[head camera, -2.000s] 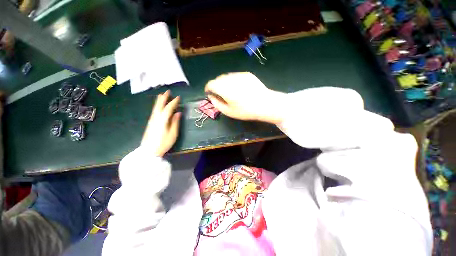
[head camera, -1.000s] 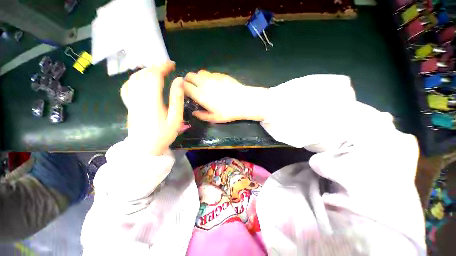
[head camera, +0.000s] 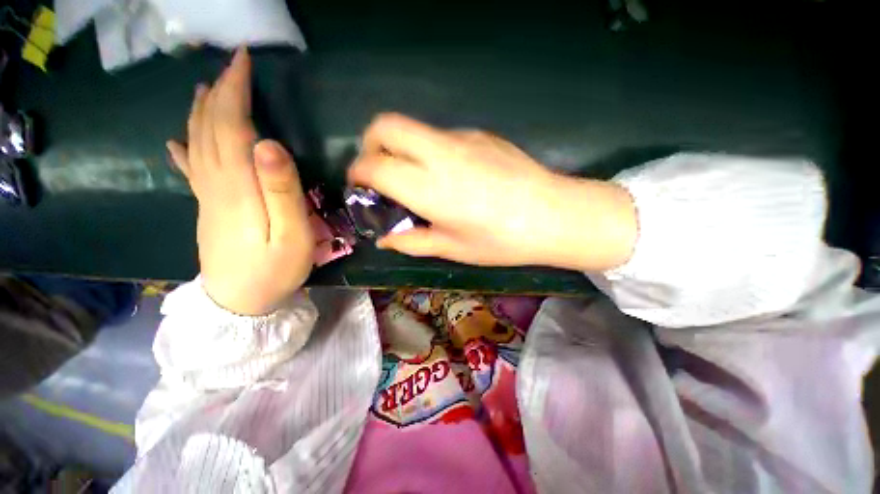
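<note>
A small dark glossy unit (head camera: 370, 212) lies near the bench's front edge. My right hand (head camera: 463, 188) is over it from the right, with thumb and fingers closed around its right side. A pink binder clip (head camera: 331, 238) touches or nearly touches the unit's left side; whether it clamps the unit is hidden. My left hand (head camera: 241, 193) stands on edge left of the clip, fingers raised and thumb apart. Its thumb base is against the clip, with no grasp visible.
White sheets (head camera: 203, 24) lie at the upper left on the green bench (head camera: 540, 87). A yellow clip (head camera: 40, 37) and more glossy units (head camera: 13, 135) are at the left edge. A small blurred object (head camera: 627, 12) is at the top right.
The view has moved closer and to the right. My hands, together a second ago, have separated, showing the unit and pink clip between them. The blue clip and tray are out of view.
</note>
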